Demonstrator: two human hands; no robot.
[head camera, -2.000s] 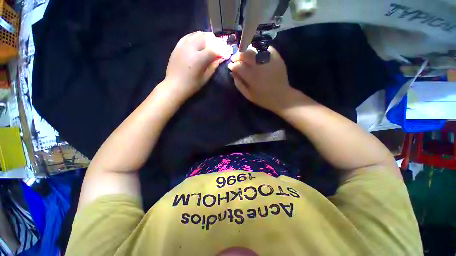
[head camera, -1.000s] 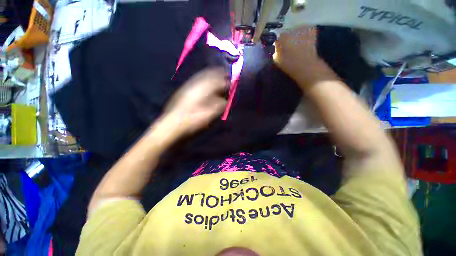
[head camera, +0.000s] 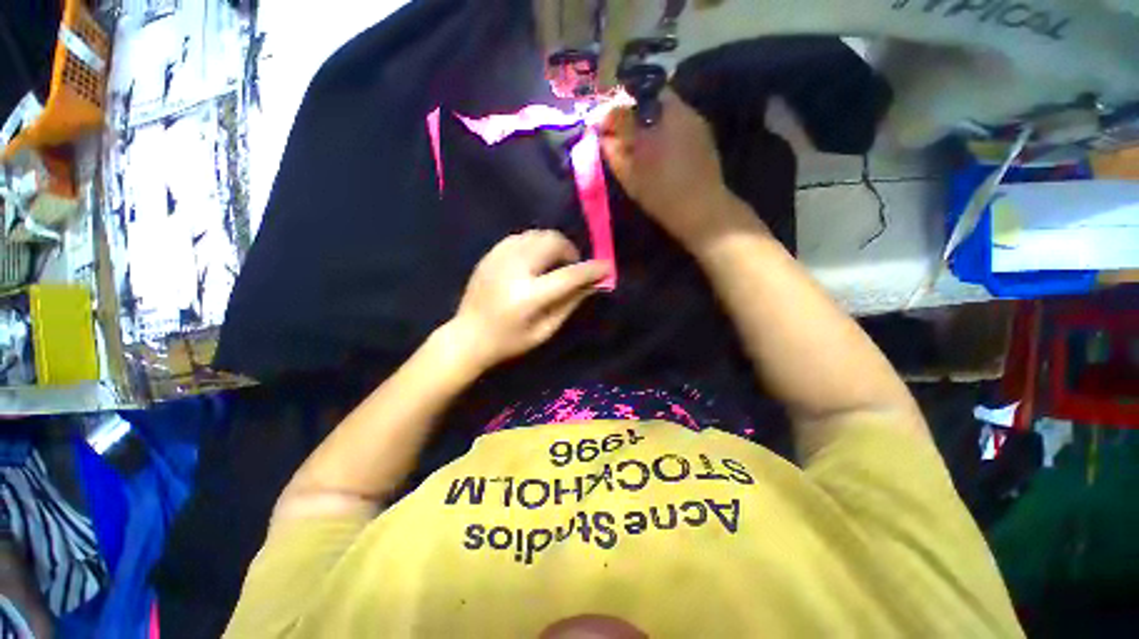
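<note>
A black garment panel (head camera: 362, 225) covers the table and hangs toward my lap. A bright pink strip (head camera: 597, 212) runs from under the presser foot (head camera: 575, 75) toward me; another length bends away to the left. My left hand (head camera: 531, 293) pinches the strip's near end between thumb and fingers. My right hand (head camera: 662, 162) is beside the needle area, fingertips close to the strip and cloth under the lamp glare; its exact hold is hidden. The off-white sewing machine (head camera: 849, 38) stands above, at the top.
A worn white-patched board (head camera: 181, 187), an orange basket (head camera: 78, 75) and a yellow box (head camera: 63, 333) are at left. Blue cloth (head camera: 131, 499) is heaped lower left. A blue container (head camera: 968, 225) and a red one (head camera: 1099, 362) are at right. A thread tail hangs from a black flap (head camera: 837, 94).
The pink strip has come into view from under my hands. My left hand has moved down to its near end. The black panel has shifted, uncovering more board at left and table at right.
</note>
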